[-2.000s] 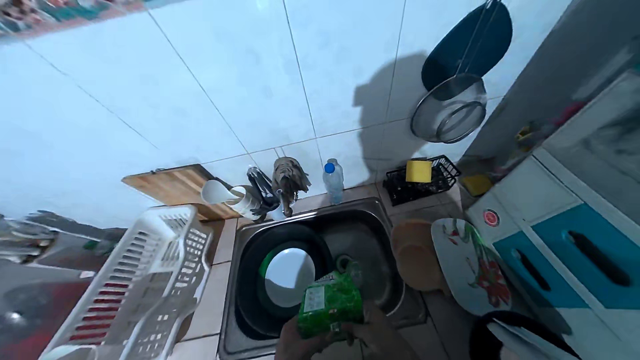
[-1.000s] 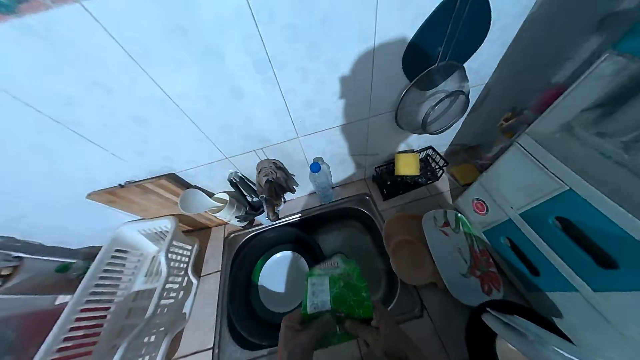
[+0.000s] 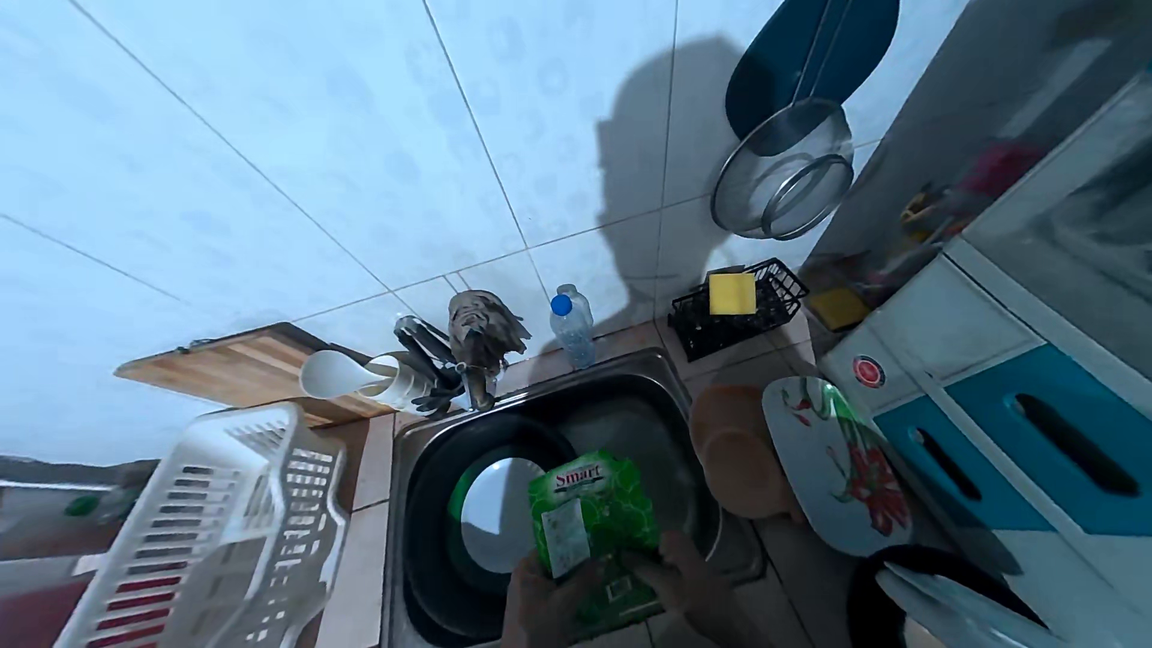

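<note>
Both hands hold a green plastic packet [image 3: 598, 517] over the near part of the sink. My left hand [image 3: 544, 598] grips its lower left side, and my right hand [image 3: 688, 585] grips its lower right. The packet bears a brand name and a white label. Behind it, a black basin [image 3: 432, 540] stands in the metal sink [image 3: 666, 373], with a white plate [image 3: 499, 513] and a green rim inside. A cloth [image 3: 486, 324] is wrapped about the faucet at the back edge.
A clear bottle with a blue cap [image 3: 573, 328] stands behind the sink. Left are a white dish rack [image 3: 189, 531], a wooden board [image 3: 243, 360] and a white ladle [image 3: 333, 373]. Right are a black basket [image 3: 774, 301], a yellow sponge [image 3: 733, 293], brown boards [image 3: 742, 459] and a floral tray [image 3: 837, 463].
The packet, first held bunched and tilted in both hands, now shows its broad printed face more fully. The view has shifted somewhat.
</note>
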